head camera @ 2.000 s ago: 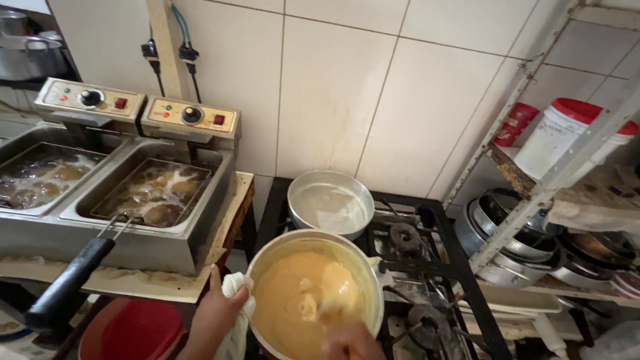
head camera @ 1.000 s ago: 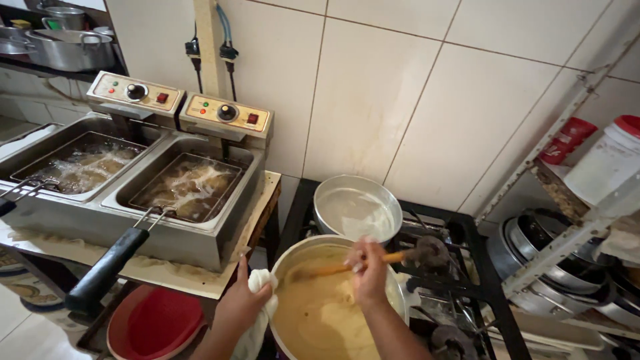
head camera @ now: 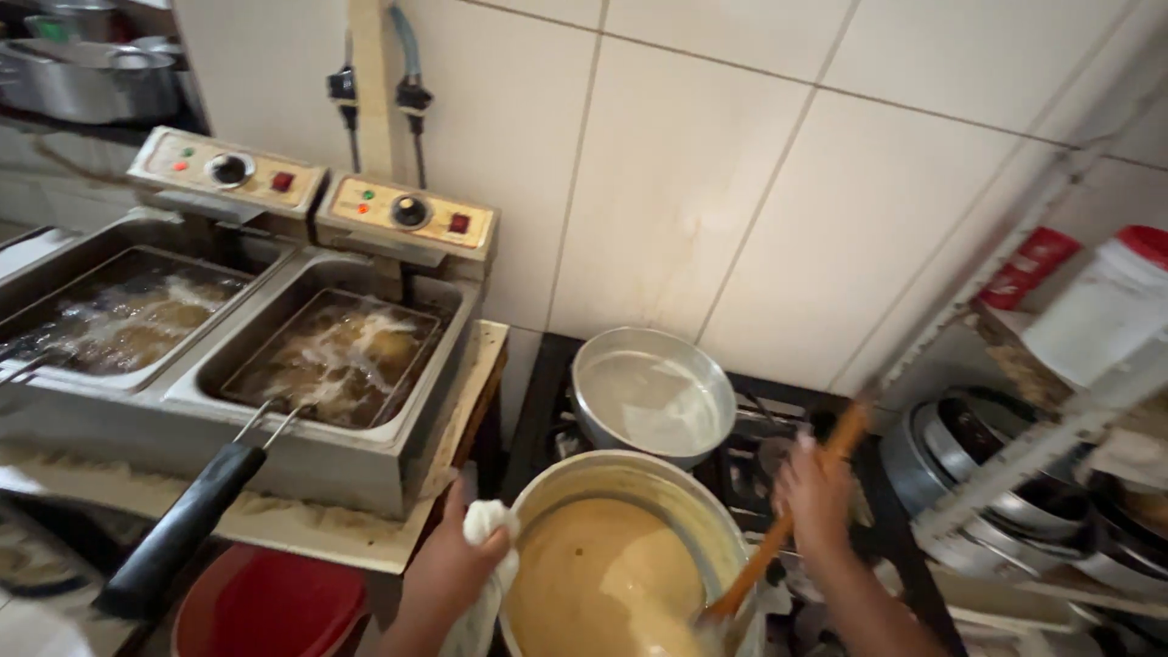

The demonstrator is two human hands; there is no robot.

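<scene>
A large metal pot (head camera: 630, 465) of creamy orange-yellow mixture stands at the front of a black gas stove (head camera: 538, 411). At its left rim, my left hand (head camera: 456, 566) grips a white cloth (head camera: 488, 547). My right hand (head camera: 815, 497) holds a wooden spoon (head camera: 762, 557) slantwise over the pot's right rim, its lower end at the mixture and blurred. Behind the big pot sits a round aluminium pan (head camera: 652, 392) with a clear, watery liquid.
On the left, a two-basin electric fryer (head camera: 365, 447) bubbles with food in its oil; a black basket handle (head camera: 182, 529) sticks out frontward. Below is a red basin (head camera: 269, 602). A metal shelf (head camera: 995, 484) on the right holds stacked pots (head camera: 922, 456) and a white bucket (head camera: 1095, 310).
My right hand and the wooden spoon have moved from over the pot to its right side, and the spoon stands more steeply. My left hand stays at the left rim with the cloth.
</scene>
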